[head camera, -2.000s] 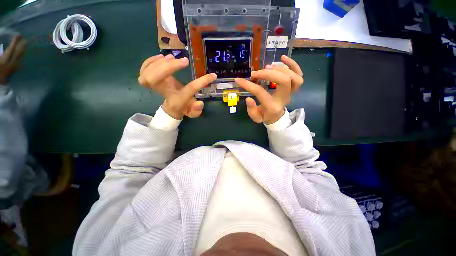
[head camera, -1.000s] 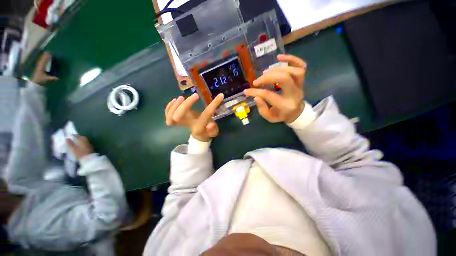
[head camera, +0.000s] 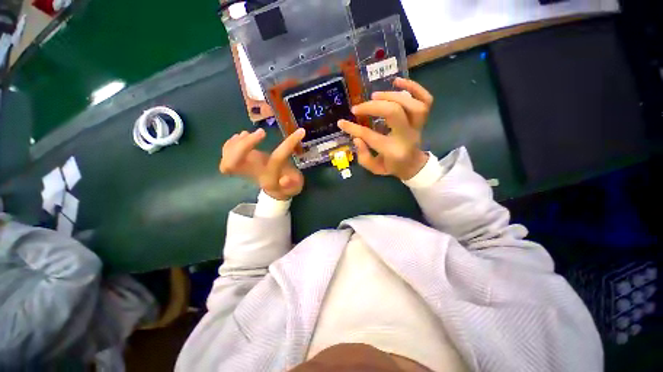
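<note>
A black square display unit (head camera: 318, 109) with lit blue-white digits sits inside the orange frame (head camera: 356, 82) of the clear test fixture (head camera: 309, 38). A yellow connector (head camera: 342, 159) with a white tip sticks out at the fixture's front edge. My left hand (head camera: 265, 163) has its index fingertip at the display's lower left corner, other fingers spread, holding nothing. My right hand (head camera: 392, 132) has a fingertip at the display's lower right edge, fingers apart, holding nothing. The right hand hides part of the fixture's lower right.
A white coiled cable (head camera: 158, 129) and several white cards (head camera: 62, 190) lie on the green bench mat (head camera: 196, 189) at left. A coworker's grey sleeve (head camera: 43, 280) is at lower left. A black mat (head camera: 574, 102) lies right of the fixture, by a white-topped board (head camera: 494, 20).
The view has turned and shifted. My hands stay at the display's lower edge, with small finger shifts. The coworker's hands have left the picture, and white cards now show on the bench.
</note>
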